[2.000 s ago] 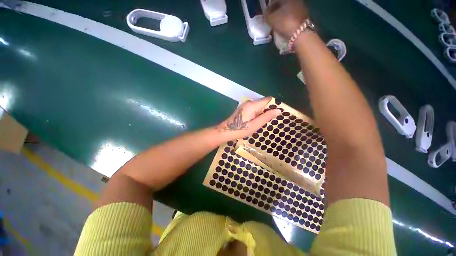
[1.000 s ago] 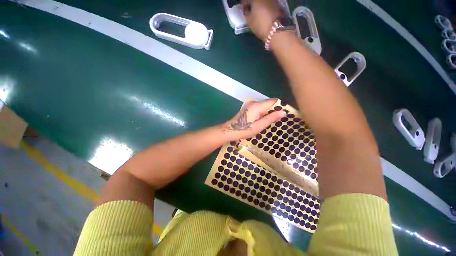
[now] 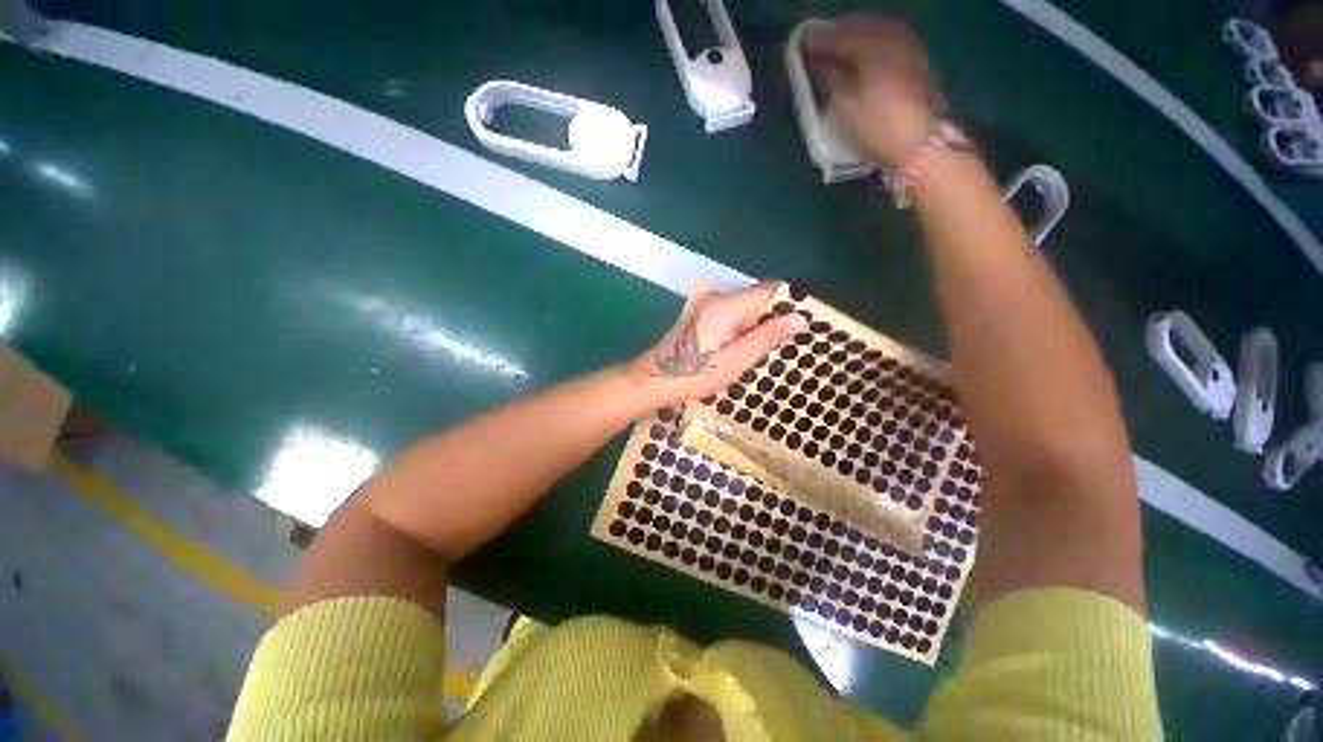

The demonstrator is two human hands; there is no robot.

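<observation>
My left hand (image 3: 721,336) holds the upper left edge of a cream sheet with rows of black dots (image 3: 856,420), its thumb over the dots. This sheet is curled and lies over another dot sheet (image 3: 726,536) on the green surface. My right hand (image 3: 875,90) is blurred, stretched out over a white plastic housing (image 3: 808,109) beyond the white strip. Its fingertips are over the housing; whether they grip it or hold a dot cannot be told. A white housing with a dark dot (image 3: 715,73) lies left of my right hand.
A housing (image 3: 588,134) lies further left without a visible dark dot. One is partly behind my right forearm (image 3: 1042,200). Several more lie at the right (image 3: 1193,363) and far right (image 3: 1284,105). A curved white strip (image 3: 479,177) crosses the green surface. A cardboard box (image 3: 29,410) is low left.
My right hand has moved right, from one housing to another; the one it left shows a dark dot. The housings near it have shifted right. My left hand has stayed on the sheet.
</observation>
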